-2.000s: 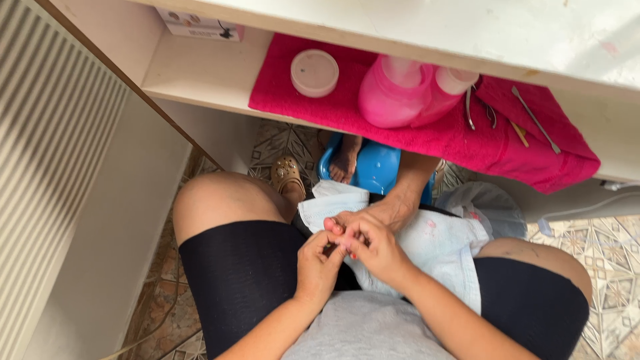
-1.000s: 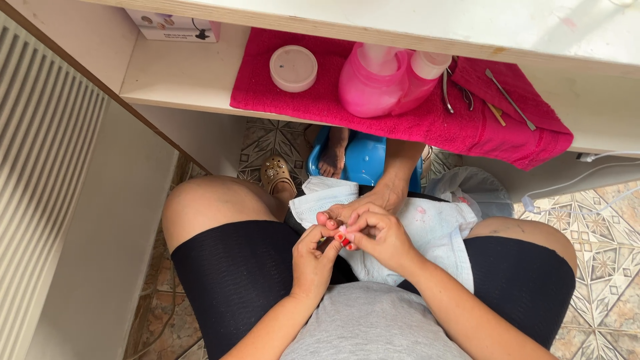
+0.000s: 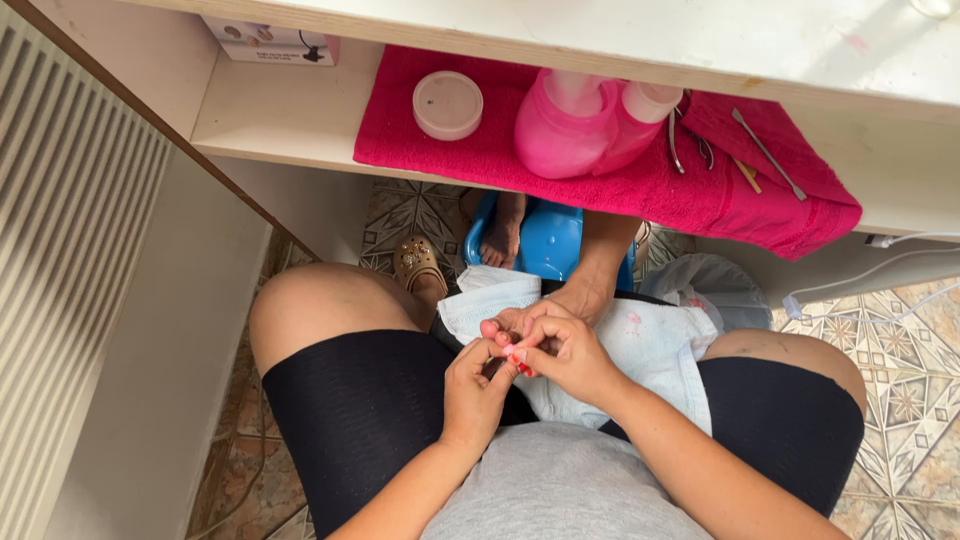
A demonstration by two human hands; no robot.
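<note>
Another person's bare foot (image 3: 581, 296) rests on a white towel (image 3: 652, 337) over my lap, its toes turned toward my hands. My left hand (image 3: 476, 386) and my right hand (image 3: 574, 360) meet just below those toes. Between their fingertips they pinch a small pink piece (image 3: 510, 349), whose material I cannot tell. Red shows just beneath the fingertips; whether it is on nails or on the piece is unclear. My fingers partly hide the toes.
A shelf above the lap holds a magenta towel (image 3: 450, 161) with a round lidded jar (image 3: 448, 105), pink bottles (image 3: 562, 127), nippers (image 3: 675, 142) and a metal pusher (image 3: 769, 154). Below are a blue foot basin (image 3: 551, 236) with another foot (image 3: 501, 236), and a lined bin (image 3: 709, 289).
Red has come into sight between my fingertips since two seconds ago. My hands stay together by the toes, with the fingers slightly shifted.
</note>
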